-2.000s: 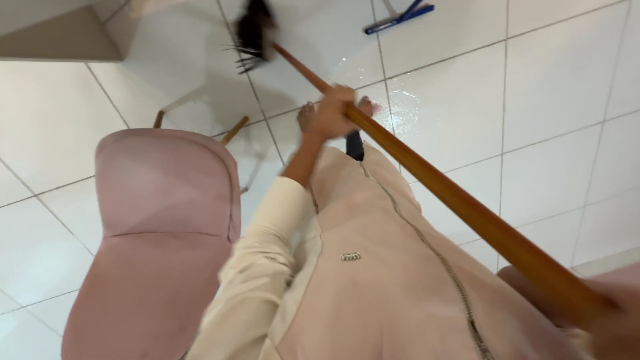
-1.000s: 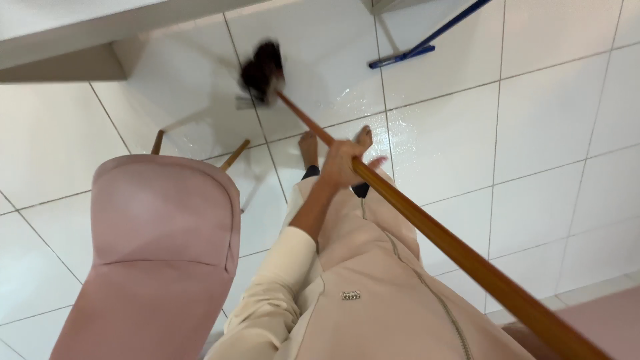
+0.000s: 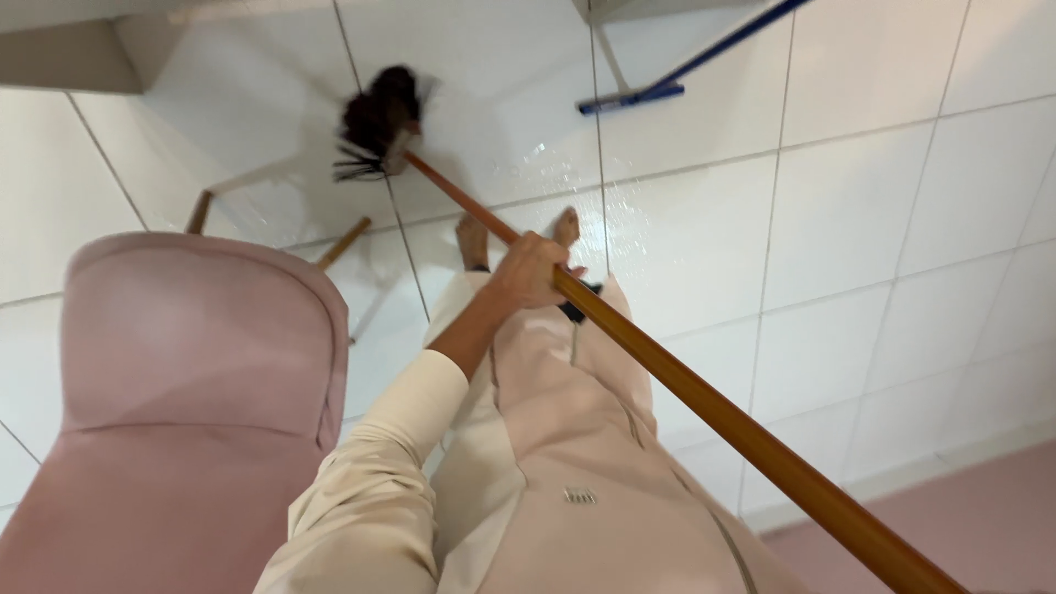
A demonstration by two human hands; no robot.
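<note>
My left hand [image 3: 532, 271] is closed around the wooden handle [image 3: 701, 396] of a broom, in front of my lower legs. The handle slants from the lower right edge up to the broom's dark, blurred bristle head [image 3: 384, 120], which is over the white tiled floor beyond my bare feet. Some black bristles splay out to the left. My right hand is not in view, and the near end of the handle runs out of the frame. A blue floor squeegee [image 3: 631, 99] rests on the tiles to the right of the broom head.
A pink upholstered chair [image 3: 202, 330] with wooden legs stands at my left. Pale furniture [image 3: 66, 54] borders the top left. Wet, shiny marks [image 3: 615, 223] lie on the tiles around my feet. A pink surface [image 3: 932, 528] is at the lower right.
My left hand has kept its hold on the broom handle. The view has shifted, so more floor and more of the squeegee's handle show than two seconds ago.
</note>
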